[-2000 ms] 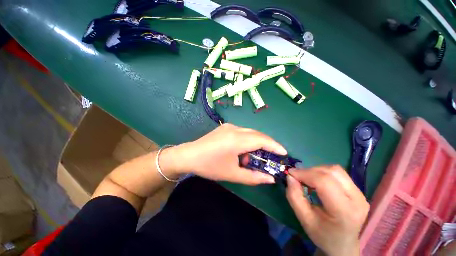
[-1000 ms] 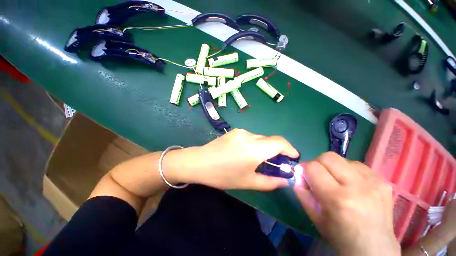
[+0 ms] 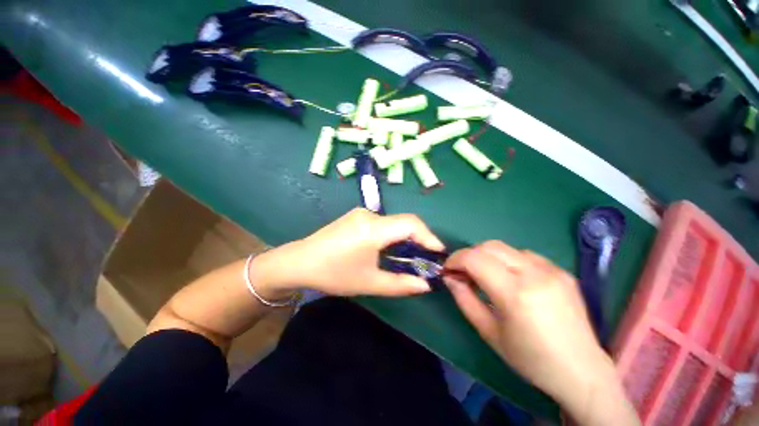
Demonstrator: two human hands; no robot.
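Note:
My left hand (image 3: 360, 252) holds a dark handle housing (image 3: 408, 258) with its open side up, over the green bench edge. Small bright parts and a thin wire show inside it. My right hand (image 3: 518, 304) has its thumb and fingertips pinched at the housing's right end; what lies between them is too small and blurred to tell. A dark cover strip (image 3: 369, 185) lies just beyond my left hand. Behind it is a loose pile of light-green battery cells (image 3: 422, 143) with thin red wires.
Dark housings (image 3: 244, 90) lie at the back left, wired to curved covers (image 3: 449, 73) on the white strip (image 3: 549, 141). A dark handle unit (image 3: 601, 241) and a pink tray (image 3: 666, 320) are at right. An open carton (image 3: 179, 250) sits below the bench at left.
The view has shifted about. Both hands stay together at the housing. The bright glare on it is gone, and the cover strip beyond my left hand has changed its angle. The other person's wrist at lower right is gone.

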